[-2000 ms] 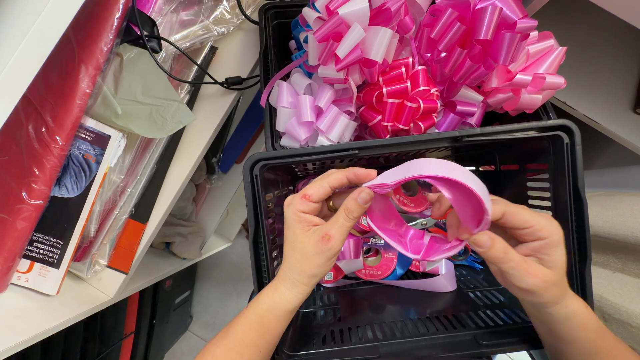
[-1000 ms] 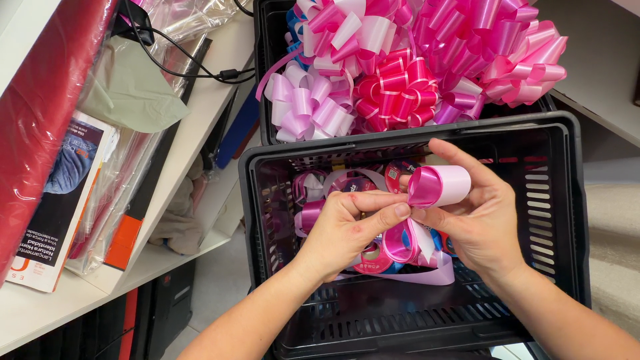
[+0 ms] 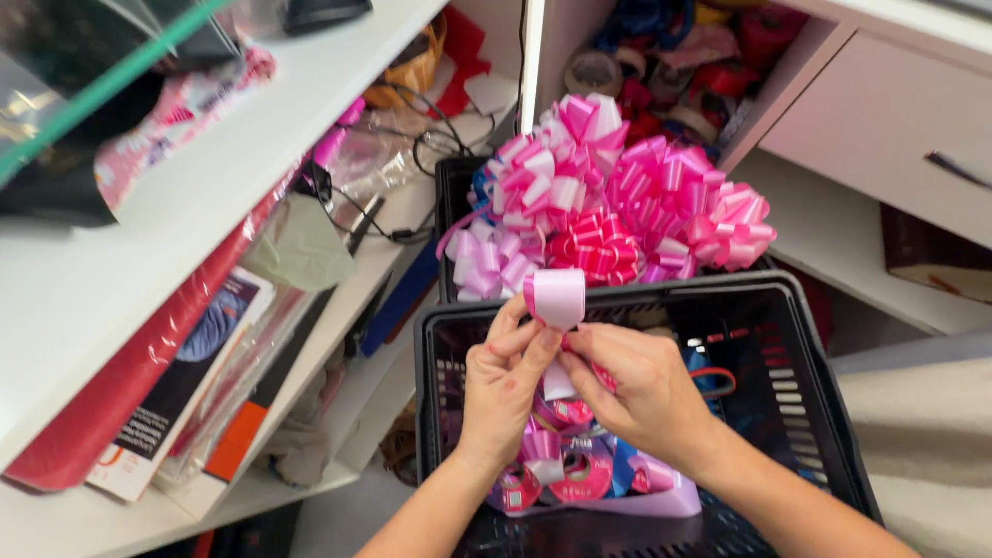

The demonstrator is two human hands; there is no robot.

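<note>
A looped pink satin ribbon (image 3: 559, 298) stands up between my two hands, pinched at its base. My left hand (image 3: 508, 380) grips it from the left with thumb and fingers. Close against it, my right hand (image 3: 635, 380) pinches the ribbon's gathered part, and a pale tail hangs below. Beneath both hands is a black plastic basket (image 3: 425, 349) holding several ribbon spools (image 3: 581, 477) and loose pink, lilac and blue ribbon. The ribbon's pinch point is partly hidden by my fingers.
A second black basket (image 3: 446, 186) behind holds several pink, lilac and red pull bows (image 3: 597, 248). White shelves with a magazine (image 3: 201, 349), plastic-wrapped sheets and black cables stand at left. A cubby with ribbon rolls (image 3: 593, 71) and a white drawer (image 3: 876, 132) are at upper right.
The wide ribbon ring spread between my hands two seconds ago is now a small upright loop pinched at its base. My hands have come together. The view has shifted to take in more shelving.
</note>
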